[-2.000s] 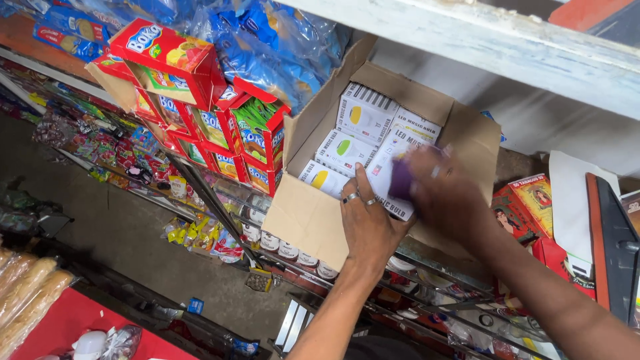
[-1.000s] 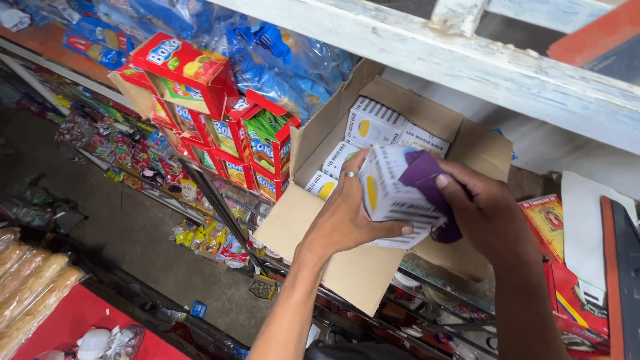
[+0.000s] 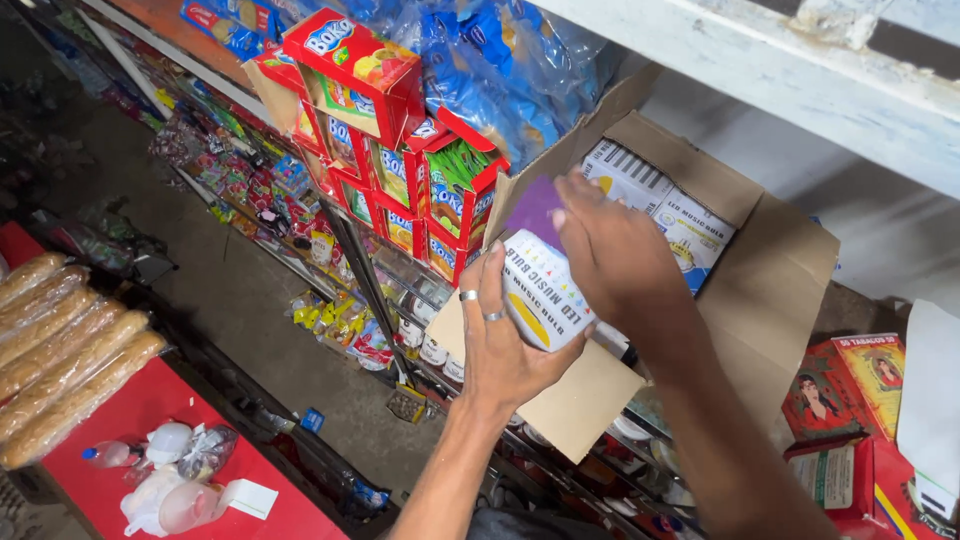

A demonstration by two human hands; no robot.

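My left hand (image 3: 506,337), with rings on two fingers, grips a white LED music bulb box (image 3: 544,292) from its left side and below. A purple cloth (image 3: 538,210) lies against the box's upper end, pressed by my right hand (image 3: 611,240), which is blurred. Both hands are over an open cardboard carton (image 3: 750,292), whose flaps are spread. Inside it, more bulb boxes (image 3: 690,229) stand in rows behind my right hand. The carton's near part is partly hidden by my hands and forearms.
Red drink-mix boxes (image 3: 390,165) are stacked left of the carton, beside blue plastic-wrapped packets (image 3: 502,67). A white painted beam (image 3: 787,67) crosses above. Red tobacco boxes (image 3: 825,397) lie at right. Wrapped bread loaves (image 3: 75,352) rest by a red surface (image 3: 277,457) at lower left.
The bulb box, among the others in the carton two seconds ago, was raised and tilted a second ago and is now turned, farther left. The purple cloth has moved to its upper left end.
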